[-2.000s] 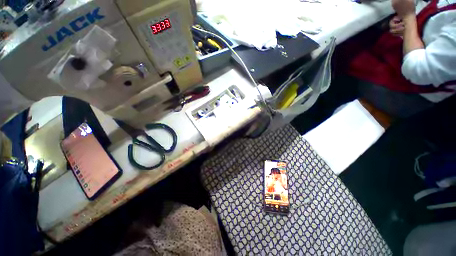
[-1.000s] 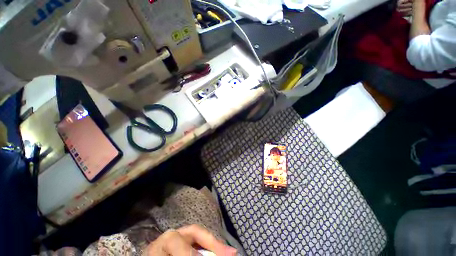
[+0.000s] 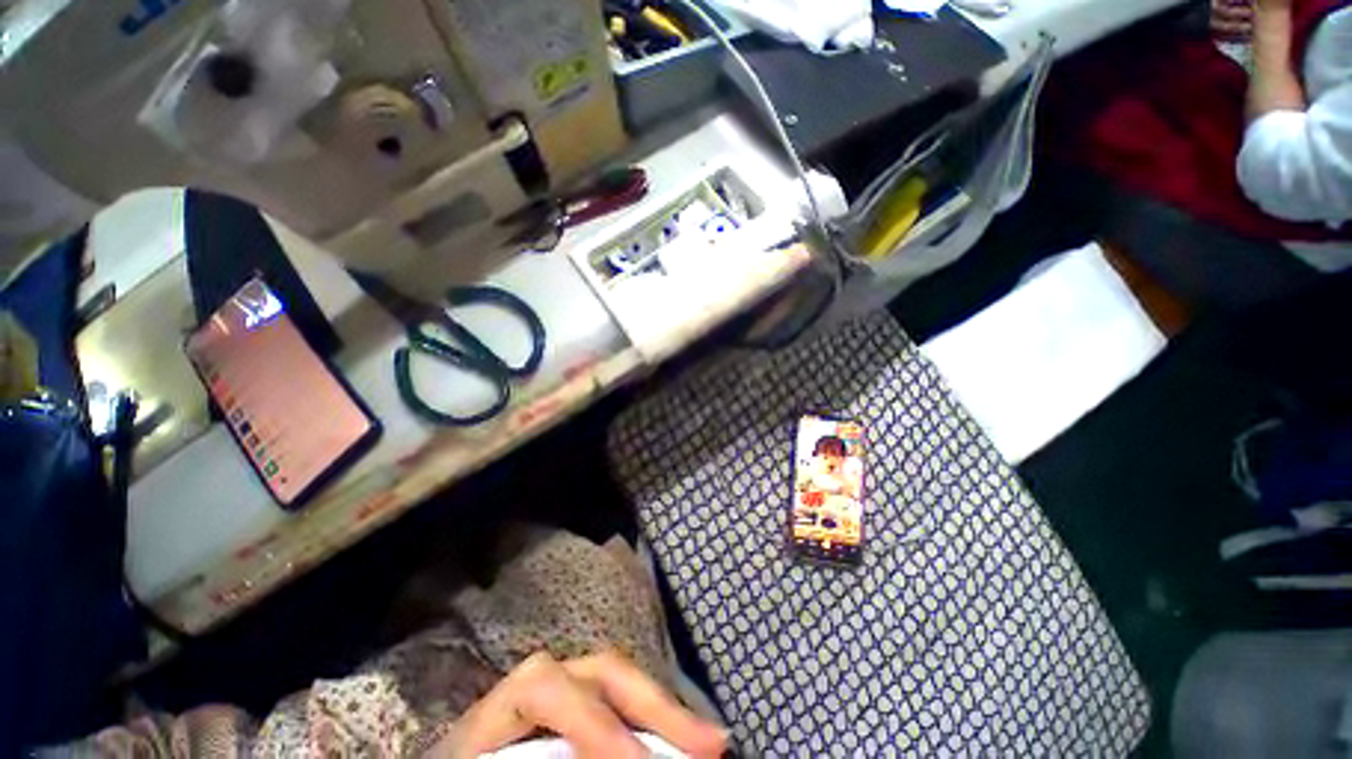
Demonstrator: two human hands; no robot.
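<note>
My left hand is at the bottom edge in the head view, low over the floral-clothed lap. It is partly cut off by the frame. Its fingers are bent over a white thing, of which only a thin strip shows; what it is cannot be told. My right hand is not in view. A small phone with a person on its screen lies on the patterned seat to the right of the hand.
The worn machine table holds a salmon-screen phone, green-handled scissors, dark red snips and a bobbin tray. A pouch hangs at its edge. A person is at upper right.
My left hand has come into view at the bottom, with the white thing under its fingers. The camera view has shifted, so the table and the seat phone appear higher.
</note>
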